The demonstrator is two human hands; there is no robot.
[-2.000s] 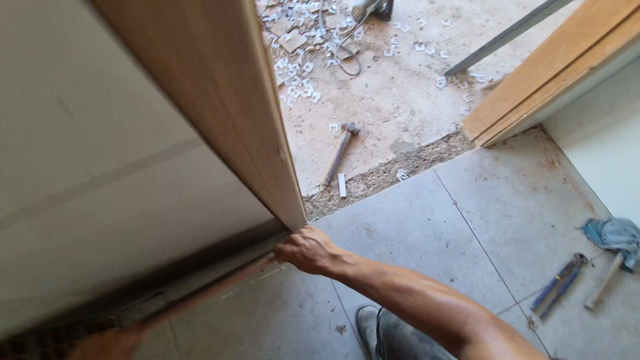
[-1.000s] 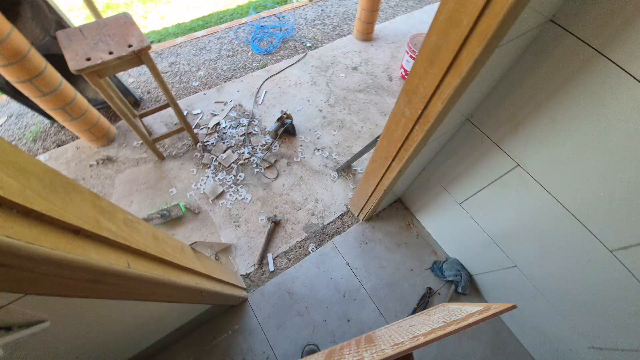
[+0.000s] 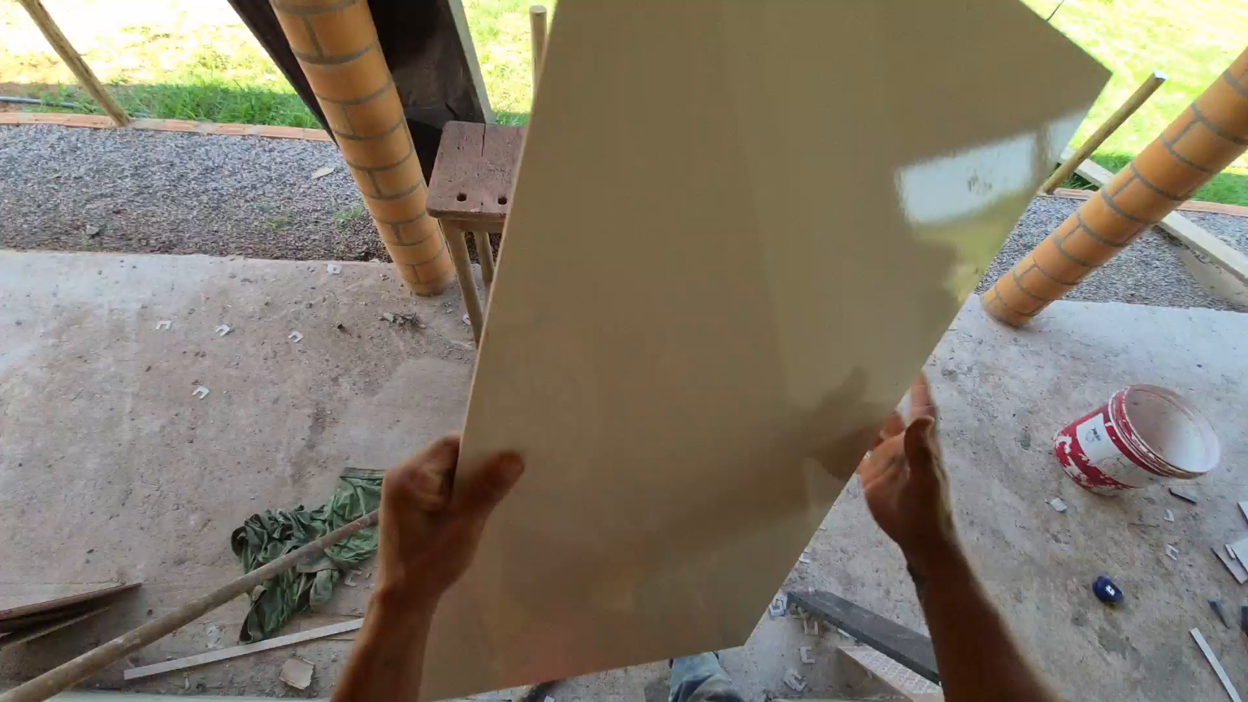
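A large glossy beige tile (image 3: 682, 322) is held up in front of me, reflecting light at its upper right. My left hand (image 3: 439, 517) grips its left edge, thumb on the glossy face and fingers behind. On the right edge rests my right hand (image 3: 907, 478), its palm and fingers against the side; part of its fingers is hidden behind the tile. The lower end of the tile hangs above a trouser leg (image 3: 702, 678).
A wooden stool (image 3: 473, 171) stands behind the tile, near a brick column (image 3: 361, 136). Green cloth (image 3: 302, 546) and a wooden pole (image 3: 205, 614) are at lower left. To the right are a red-and-white bucket (image 3: 1121, 439), a dark bar (image 3: 863, 629) and scattered tile spacers.
The view has moved from the doorway to the paved area outside. Both hands now hold the large tile; two seconds ago one hand was at the foot of the door frame.
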